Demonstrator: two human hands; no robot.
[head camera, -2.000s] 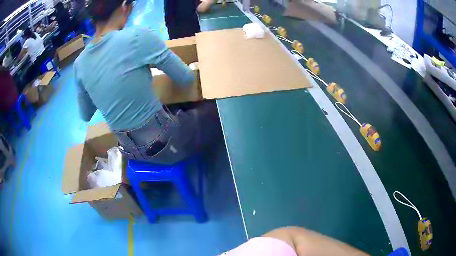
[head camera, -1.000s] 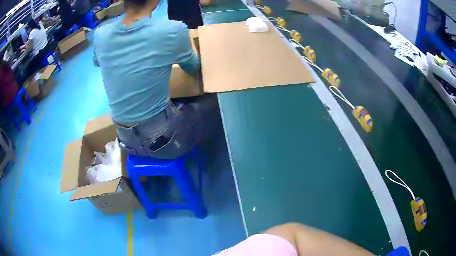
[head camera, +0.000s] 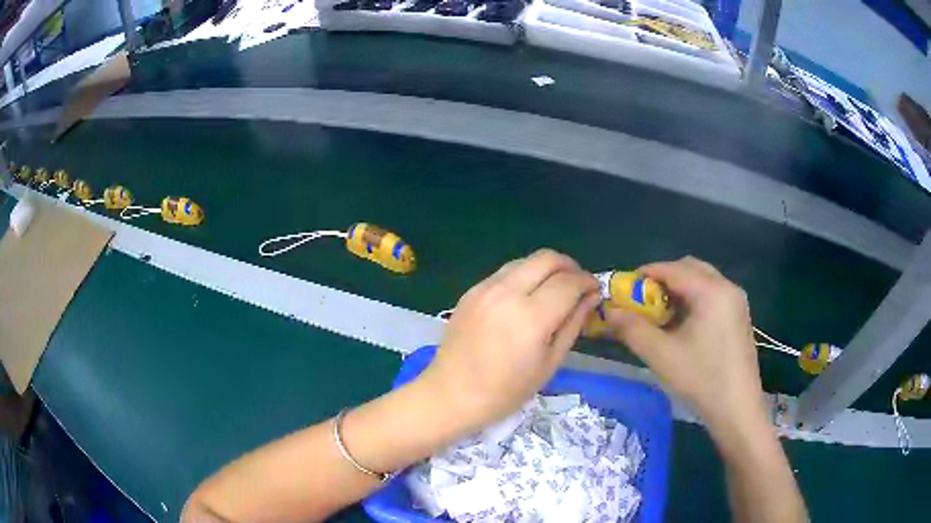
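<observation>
My right hand holds a yellow unit with blue marks above the belt. My left hand is at the unit's left end, its fingertips closed on a small white slip that touches the unit. A second yellow shape shows just below the held unit, partly hidden by my fingers. The blue basket lies below my hands, with a loose heap of white printed slips in it.
Yellow units with white loops lie in a row on the green belt, the nearest at left. Two more lie at right. A grey post slants at right. Cardboard lies at left. White foam trays stand across the line.
The view has swung from the seated person and side table to the belt and basket. Both my hands are now in view, with a yellow unit held between them.
</observation>
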